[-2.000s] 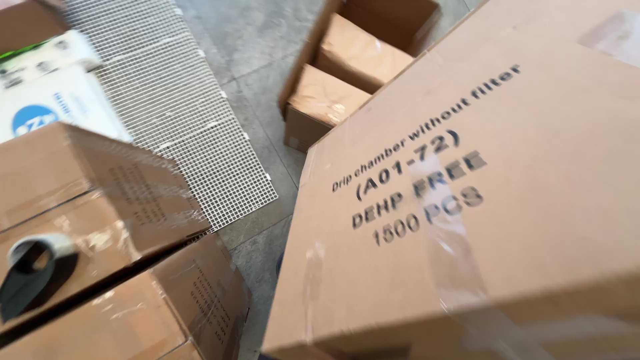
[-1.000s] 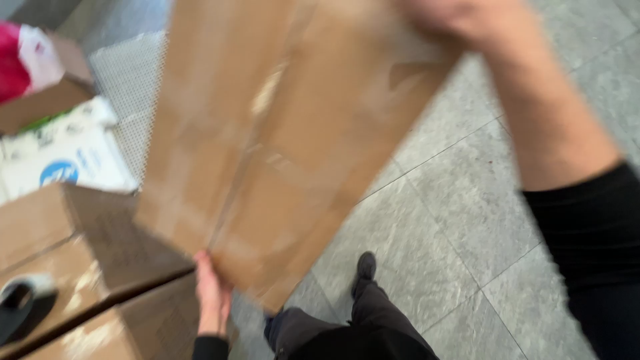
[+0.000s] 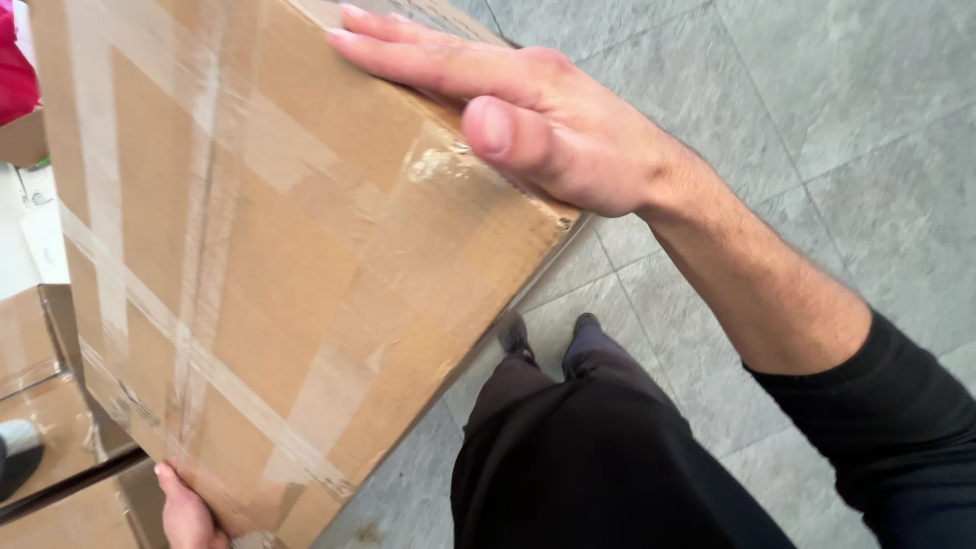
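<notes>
A large cardboard box [image 3: 305, 252], its seam and edges covered with clear packing tape, fills the left and middle of the view and stands tilted. My right hand [image 3: 534, 126] lies along its upper right edge, fingers stretched over the edge and thumb on the taped face. At the lower left, my left hand [image 3: 187, 511] is against the box's bottom edge; its fingers are partly hidden, and the thumb shows. Between them the two hands hold the box. Part of a side with printing shows beyond my right fingers.
Other cardboard boxes [image 3: 46, 427] stand at the lower left, with a tape roll [image 3: 19, 438] on one. White packaging [image 3: 38, 229] and a red item [image 3: 15, 69] show at the left edge. My feet [image 3: 587, 324] are on the grey tiled floor [image 3: 862, 152].
Two seconds ago the box's printed face was in view and no hands showed; now its taped face is turned up. Since one second ago, my right hand has flattened along the box's edge.
</notes>
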